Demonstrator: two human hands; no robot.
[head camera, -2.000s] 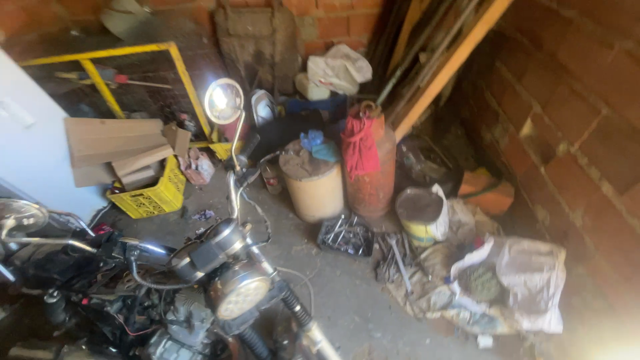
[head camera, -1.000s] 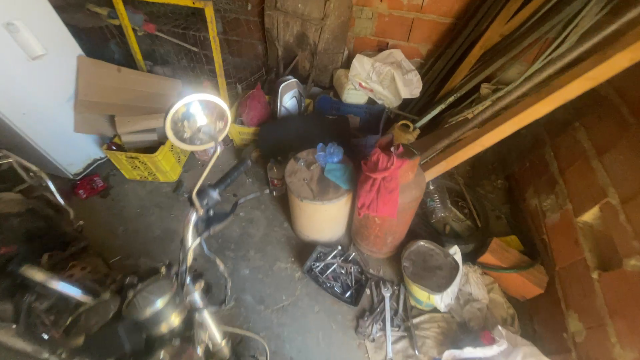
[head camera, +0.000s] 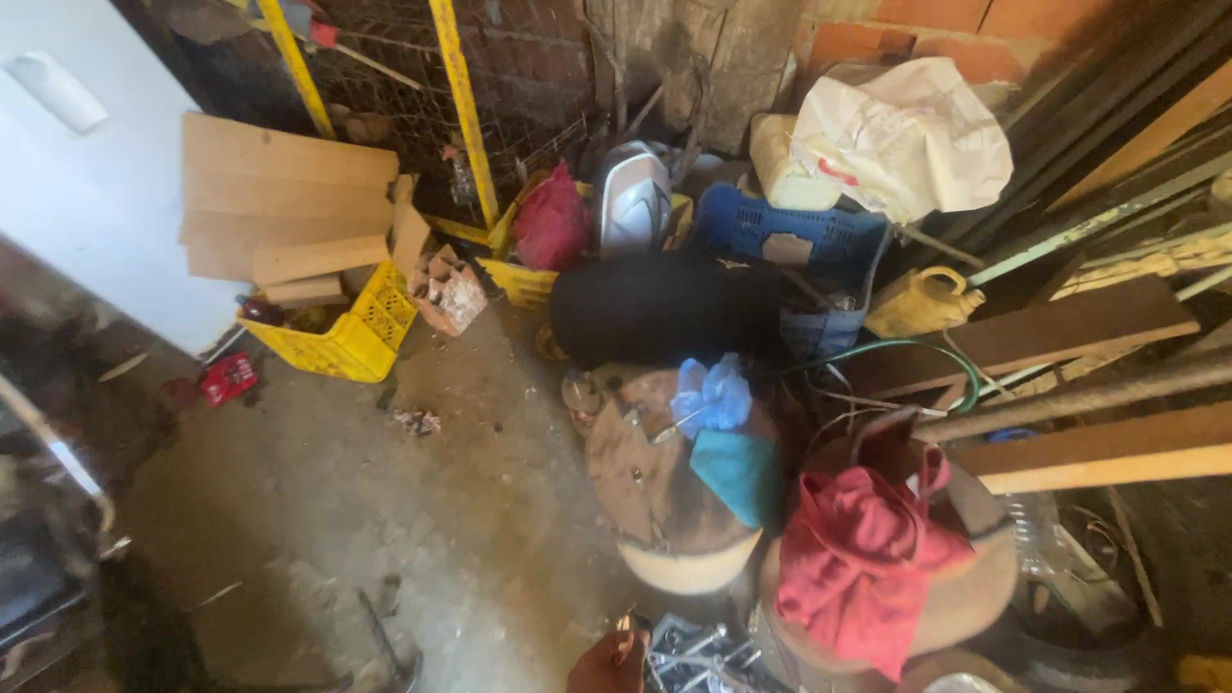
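Observation:
A hand, probably my right hand (head camera: 608, 664), shows only in part at the bottom edge, touching or just left of a tray of metal tools (head camera: 701, 659). Something small and shiny is at its fingertips; whether the hand holds it is unclear. My left hand is out of view. Above the tray stands a cream drum (head camera: 688, 568) with a brown cover, on which lie a blue plastic bag (head camera: 712, 393) and a teal cloth (head camera: 739, 476). To the right, a red cloth (head camera: 871, 558) is draped over a rusty gas cylinder (head camera: 977, 568).
A yellow crate (head camera: 337, 346) with cardboard (head camera: 289, 192) stands at the left by a white panel (head camera: 87, 173). Behind the drum are a black rolled item (head camera: 664, 306) and a blue crate (head camera: 818, 231). Wooden planks (head camera: 1107, 448) lean at the right. Part of a motorcycle shows at the left edge.
The view has moved closer to the drum and cylinder, and most of the motorcycle has left it. A hand now shows by the tool tray; no hand was visible before.

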